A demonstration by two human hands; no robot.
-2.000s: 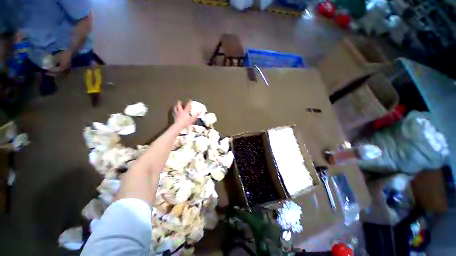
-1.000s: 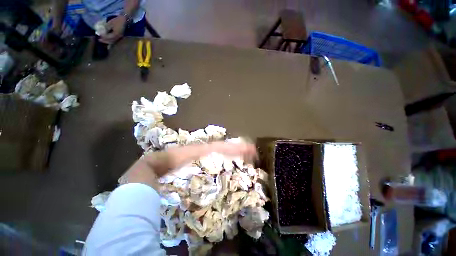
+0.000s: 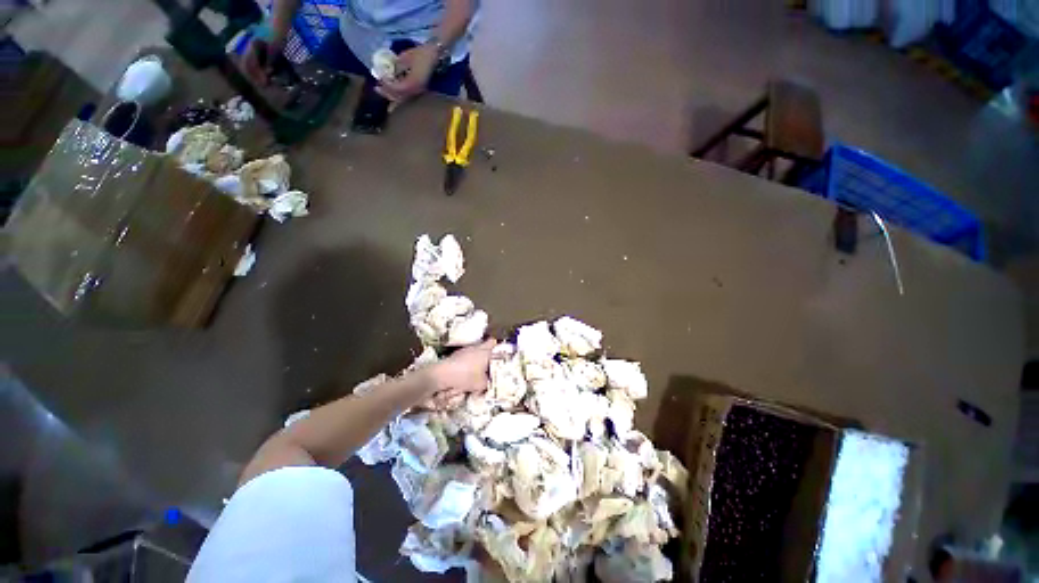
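Observation:
A large heap of crumpled cream-white plush pieces (image 3: 547, 456) lies on the brown table, with a short line of pieces running off its far left side. My left hand (image 3: 461, 374) reaches in from the lower left, palm down, and its fingers are in among the pieces at the heap's left part. The fingertips are hidden, so I cannot tell if they grip a piece. My right hand is out of the picture. An open cardboard parts box (image 3: 813, 501) stands right of the heap, with dark eyes in one compartment and white washers in the other.
Yellow-handled pliers (image 3: 458, 148) lie near the far edge. A taped carton (image 3: 125, 233) stands at the left, with more cream pieces behind it. Another person (image 3: 410, 34) sits across the table holding a cream piece. A stool (image 3: 786, 125) and a blue crate (image 3: 906, 205) stand beyond the edge.
The view has swung left, bringing in the carton and the other person's work area. My left hand has gone from the heap's far right side to its left part.

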